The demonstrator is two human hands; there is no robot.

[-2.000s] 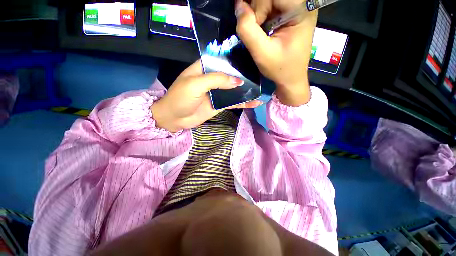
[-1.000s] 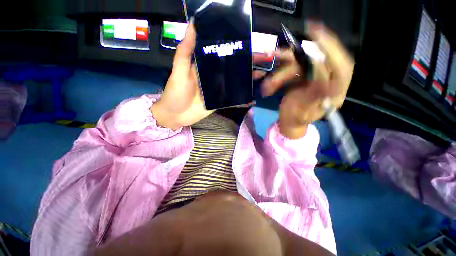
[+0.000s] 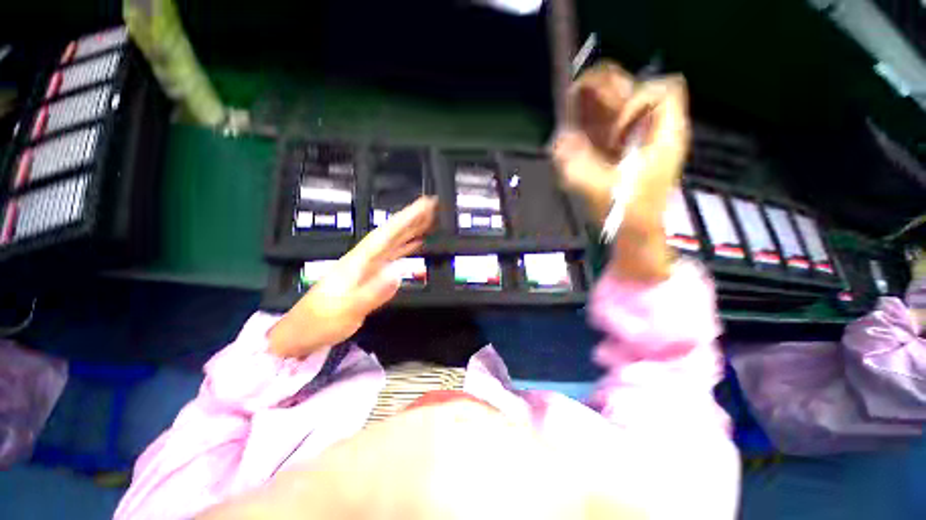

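Observation:
A black phone tray (image 3: 271,218) holds three phones with dark screens; its far-right slot has no phone. A second tray (image 3: 279,289) in front holds phones with white pass/fail screens (image 3: 546,271). My left hand (image 3: 355,279) is over the trays, fingers extended at the second dark phone (image 3: 399,175), partly covering it; I cannot tell if it touches. My right hand (image 3: 624,152), blurred and raised at the tray's right, grips a thin pale stylus or pen (image 3: 626,183). A narrow dark upright thing (image 3: 563,61) is at its fingers; I cannot tell what it is.
Trays of lit phones stand at the left (image 3: 51,152) and right (image 3: 751,229). A blurry yellow-green tube (image 3: 173,61) hangs at the upper left above the green mat (image 3: 208,193). Pink sleeves of other people (image 3: 25,401) show at both sides.
The view has shifted to show more of the bench. My left hand has let go of the phone with the WELCOME screen and is now over the trays. My right hand has moved up.

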